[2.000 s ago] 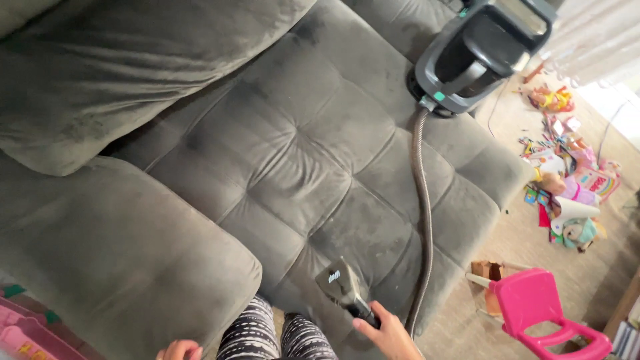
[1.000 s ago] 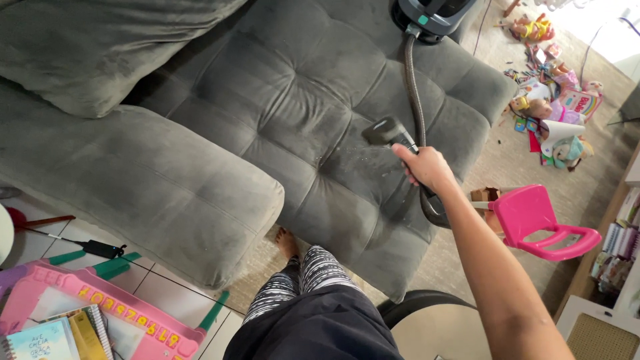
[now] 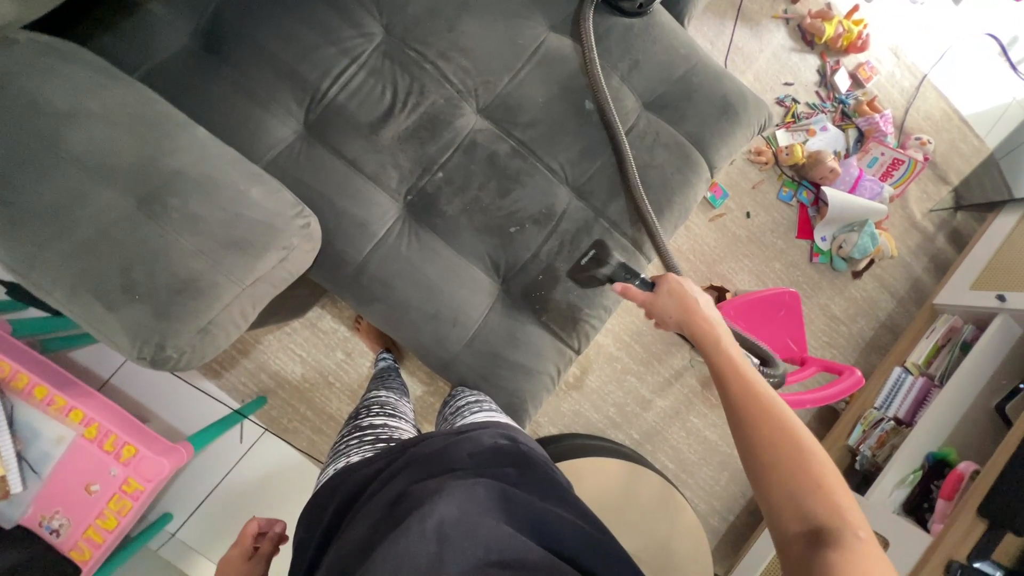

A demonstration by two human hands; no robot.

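Note:
My right hand (image 3: 676,306) grips the handle of a dark upholstery cleaner nozzle (image 3: 596,264), whose head lies at the front edge of the grey tufted sofa seat (image 3: 448,160). From the handle a ribbed hose (image 3: 620,136) runs up across the seat to the cleaner machine (image 3: 632,6), mostly cut off at the top edge. Damp-looking darker patches and small white specks show on the fabric near the nozzle. Down at the lower left my left hand (image 3: 254,546) hangs beside my dark top, its fingers loosely curled with nothing seen in them.
A pink plastic chair (image 3: 776,328) stands right of my hand. Dolls, crayons and papers (image 3: 840,176) are strewn on the rug (image 3: 688,384). A pink child's table (image 3: 112,472) is at lower left, a round pouf (image 3: 640,504) beside me, a shelf unit (image 3: 960,384) at right.
My right hand has moved the nozzle to the seat's front edge. My left hand, out of view one second ago, shows at the lower left. The view has shifted; less of the machine shows.

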